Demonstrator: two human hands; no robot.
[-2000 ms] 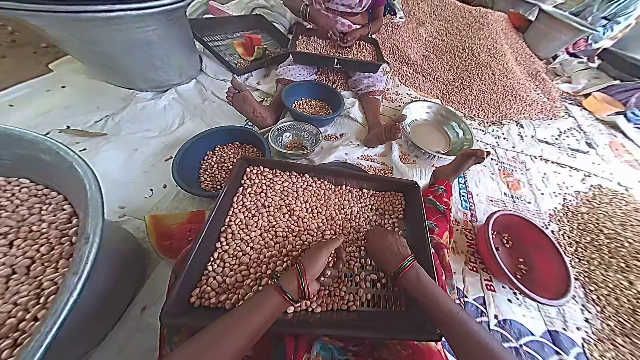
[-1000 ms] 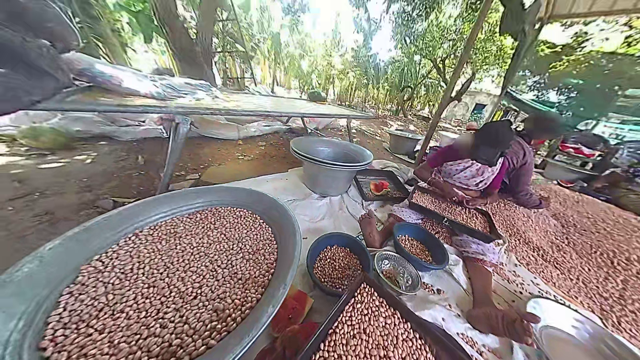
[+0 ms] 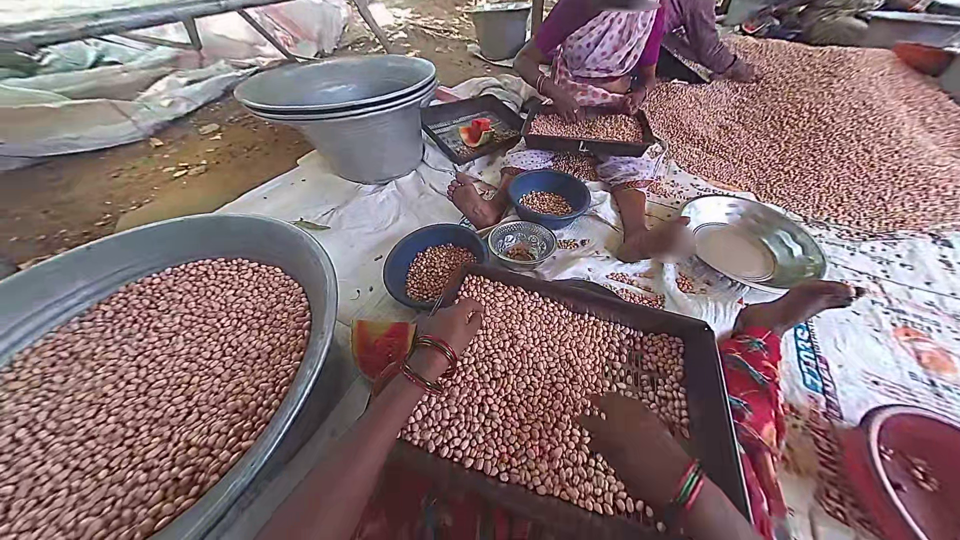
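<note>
A dark slotted tray (image 3: 716,390) full of pinkish-brown shelled nuts (image 3: 517,375), likely peanuts, lies across my lap. My left hand (image 3: 452,324) is at the tray's left rim near its far corner, fingers curled; whether it grips the rim or nuts is unclear. My right hand (image 3: 637,442) rests on the nuts toward the near right, its fingers spread and holding nothing visible. Just beyond the tray stand a blue bowl (image 3: 394,262) of nuts and a small patterned metal bowl (image 3: 551,244). Watermelon pieces (image 3: 381,346) lie beside the tray's left side.
A big metal tub (image 3: 319,262) of nuts stands at left, stacked tubs (image 3: 375,142) behind it. Across sits a person with a nut tray (image 3: 592,142) and another blue bowl (image 3: 577,187). A metal basin (image 3: 802,262), a red basin (image 3: 870,442) and a large nut heap (image 3: 825,127) are at right.
The view swung up and left, then back down. Compared with two seconds ago, my hands are farther apart: the left is at the tray's left rim, the right has its fingers spread on the nuts.
</note>
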